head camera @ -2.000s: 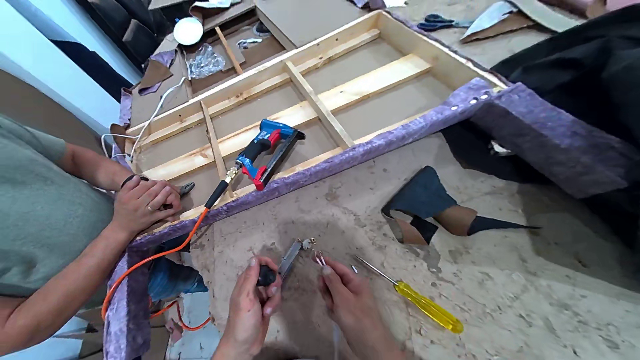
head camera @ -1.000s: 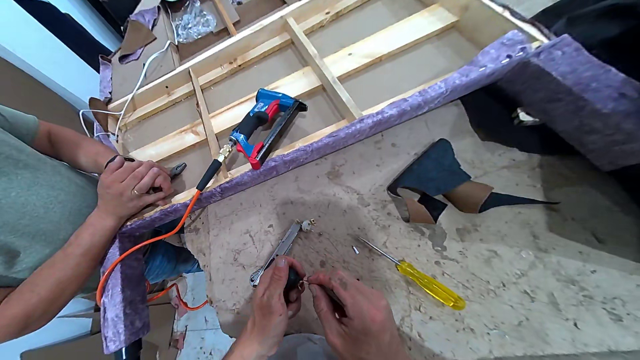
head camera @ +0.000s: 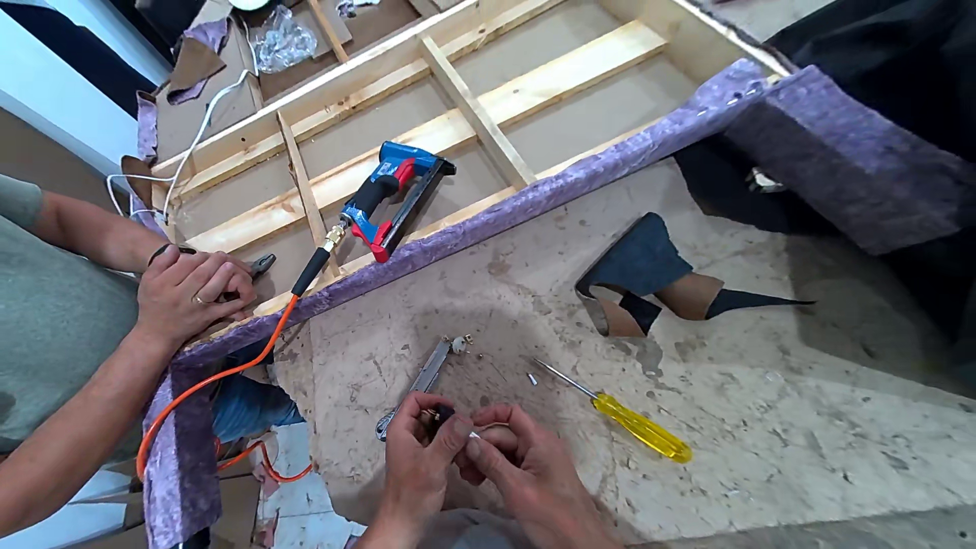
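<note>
My left hand [head camera: 423,454] pinches a small dark part [head camera: 442,414], mostly covered by its fingers. Close against it, my right hand [head camera: 515,457] holds a tiny white piece [head camera: 473,435] between thumb and fingers; whether the two parts are joined I cannot tell. Just beyond the left hand a grey metal tool [head camera: 431,371] lies on the worktop, its lower end near my fingers. Small white and brass-coloured fittings [head camera: 460,344] rest at its tip. Right of my hands lies a screwdriver with a yellow transparent handle [head camera: 642,427], and a tiny white cylinder [head camera: 532,379] is near its tip.
A wooden frame edged in purple fabric [head camera: 488,210] crosses the worktop [head camera: 762,412]. On it rests a blue and red pneumatic stapler [head camera: 393,194] with an orange hose [head camera: 221,375]. A person's clasped hands [head camera: 200,293] are at left, beside pliers [head camera: 263,264]. Dark scraps [head camera: 640,259] lie right.
The grey metal tool, in my left hand two seconds ago, now lies on the worktop. My hands have come together around the small parts.
</note>
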